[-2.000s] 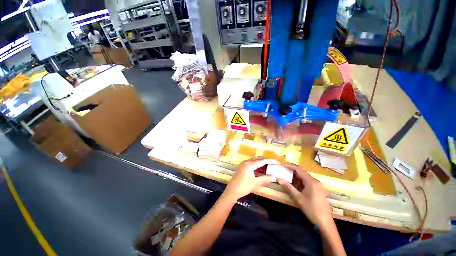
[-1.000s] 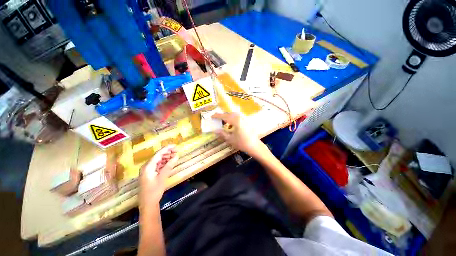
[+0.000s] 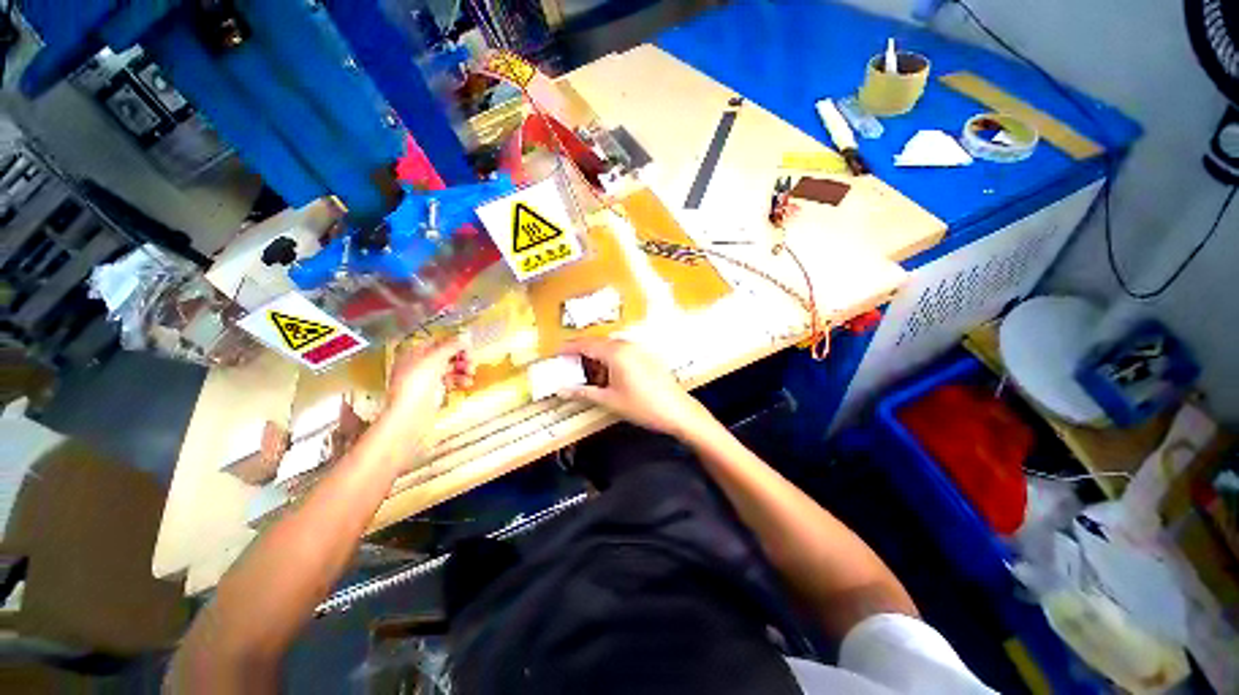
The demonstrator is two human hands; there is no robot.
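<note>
My right hand [image 3: 636,386] holds a small stack of whitish blanks [image 3: 556,376] with a dark edge, above the front of the bench. My left hand [image 3: 429,382] is at the front left of the yellow work bed [image 3: 511,356], fingers curled and blurred; whether it holds anything cannot be told. A few white blanks [image 3: 591,308] lie on the bed beyond my right hand. Neat pinkish-white stacks [image 3: 315,437] stand on the bench left of my left hand. The blue press clamp [image 3: 415,226] is behind the hands.
Guards with yellow triangle signs [image 3: 530,236] flank the press. Tweezers [image 3: 670,250], a dark ruler [image 3: 712,160] and a brown piece [image 3: 822,190] lie to the right. Tape rolls [image 3: 999,136] sit on the blue surface. A large blue bin [image 3: 913,448] stands at right.
My right hand has drawn back from the blanks on the bed and now shows a small stack in it. My left hand has moved forward over the bed. The view has shifted slightly.
</note>
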